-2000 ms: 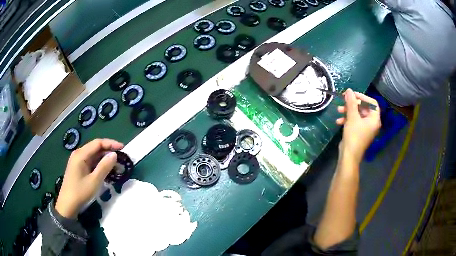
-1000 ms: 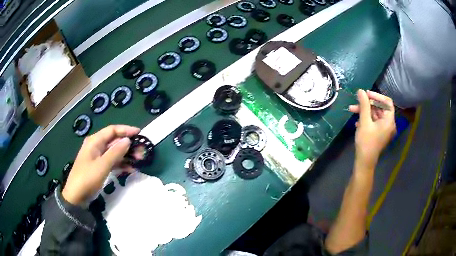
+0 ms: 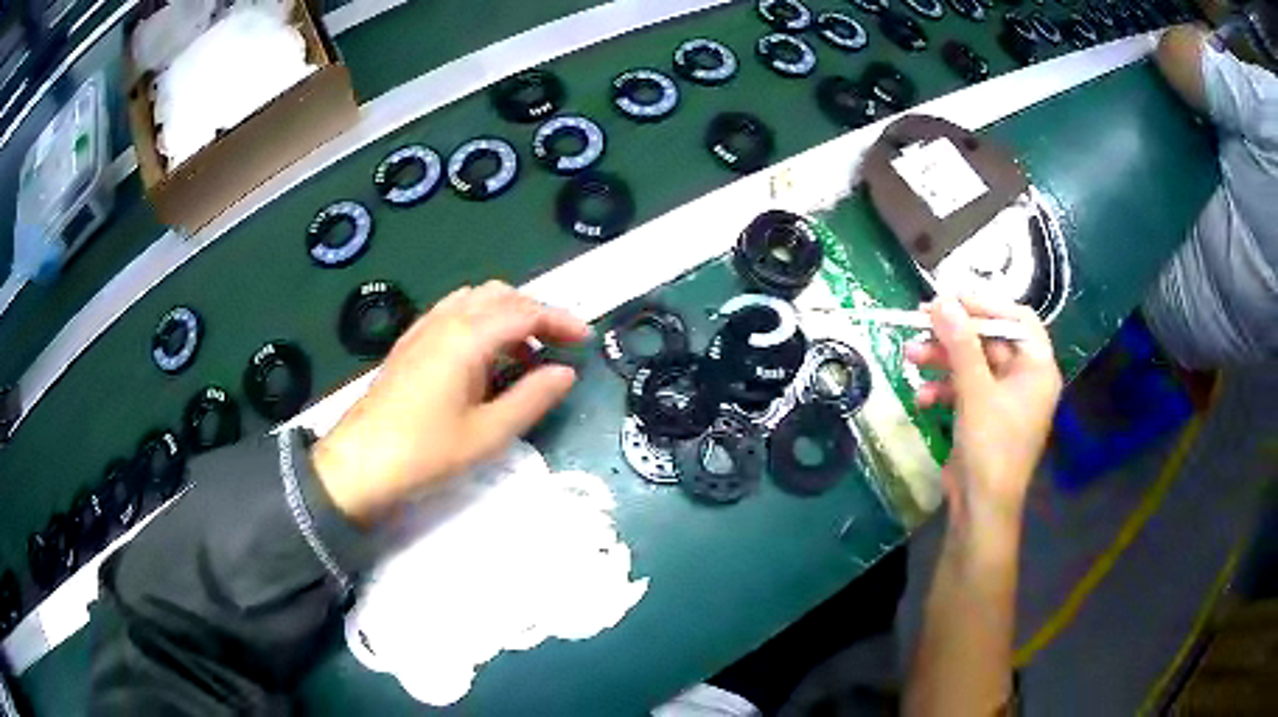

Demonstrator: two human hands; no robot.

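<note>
My right hand (image 3: pixel 988 385) grips thin pale tweezers (image 3: pixel 897 319) that point left. Their tip is beside a white C-shaped piece (image 3: pixel 770 325), which shows over a stacked black part (image 3: pixel 740 367); I cannot tell if it touches the part. My left hand (image 3: pixel 456 399) is left of the black parts with thumb and fingers apart. Something dark shows between them, mostly hidden; I cannot tell if it is held. A black ring part (image 3: pixel 670 397) with white print overlaps the group. A bright pile of white pieces (image 3: pixel 498 595) lies below my left hand.
Rows of fitted rings (image 3: pixel 484 168) and plain black rings (image 3: pixel 596 206) lie beyond the white strip (image 3: pixel 673 263). An oval unit (image 3: pixel 911 210) is at right, past the green sheet (image 3: pixel 849 280). A cardboard box (image 3: pixel 266 154) is upper left. Another person's grey sleeve (image 3: pixel 1233 238) is at right.
The view has shifted. My left hand has moved right, towards the black parts; a ring now overlaps the group. The tweezers have moved from beside the oval unit to the C-shaped piece over the stack.
</note>
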